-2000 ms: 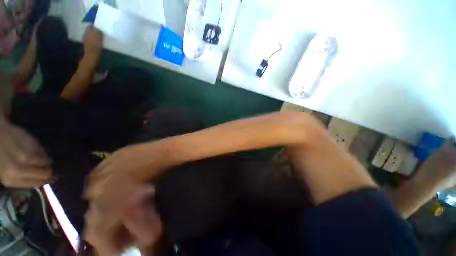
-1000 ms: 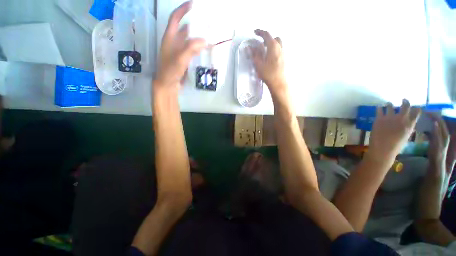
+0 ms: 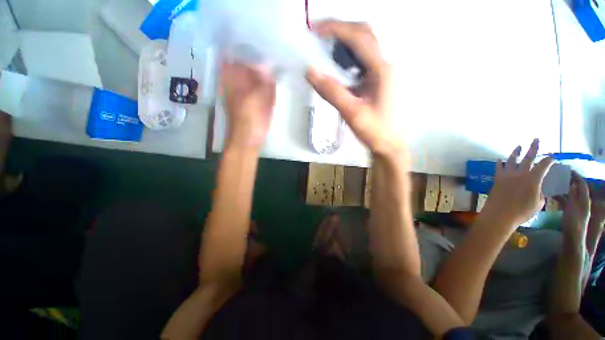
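Note:
My left hand [image 3: 250, 93] holds a translucent case half [image 3: 265, 33], blurred, above the white table. My right hand [image 3: 361, 80] holds a small black fan [image 3: 347, 58] between thumb and fingers, to the right of the shell. A thin red lead [image 3: 307, 13] shows above the fan. A white oval vented cover [image 3: 325, 129] lies on the table below my right hand, its upper part hidden by the hand.
At left are another vented cover [image 3: 159, 113], a fan [image 3: 184, 90], a blue box [image 3: 114, 116] and white carton flaps [image 3: 60, 58]. At right, another person's hand [image 3: 524, 186] is beside a blue box [image 3: 480, 176]. Wooden slats [image 3: 321, 184] show below the table edge [image 3: 285, 157].
My left hand has taken up the translucent shell. My right hand has left the vented cover and taken hold of the fan, which is now lifted off the table.

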